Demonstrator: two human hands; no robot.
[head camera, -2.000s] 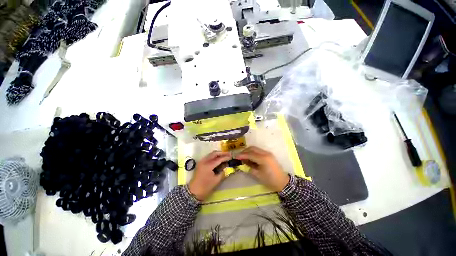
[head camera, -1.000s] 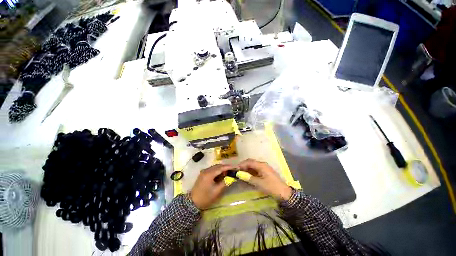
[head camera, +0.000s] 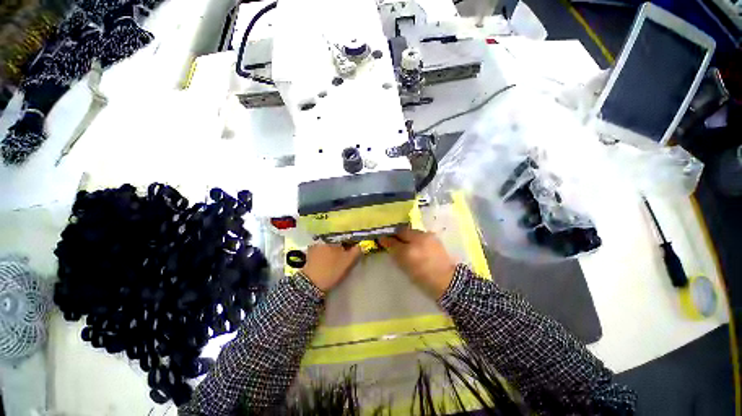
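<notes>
My left hand (head camera: 332, 264) and my right hand (head camera: 422, 258) are together under the front edge of the white sewing machine head (head camera: 355, 199). Yellow tape shows at the fingertips between them. Small black bits show at the fingertips of both hands, probably a black loop, mostly hidden by the fingers and the head. One loose black loop (head camera: 295, 258) lies just left of my left hand. A big heap of black loops (head camera: 154, 272) lies left of the machine.
A clear plastic bag (head camera: 521, 175) with black pieces lies right of the machine. A screwdriver (head camera: 673, 265) and tape roll (head camera: 701, 296) lie at the right edge. A tablet (head camera: 656, 75) stands right rear. A fan (head camera: 18, 309) is at far left; bundled black cords (head camera: 77, 53) lie behind.
Both hands have moved forward from the bed's front to under the machine head. The orange piece under the head is now hidden. The view has shifted with the head.
</notes>
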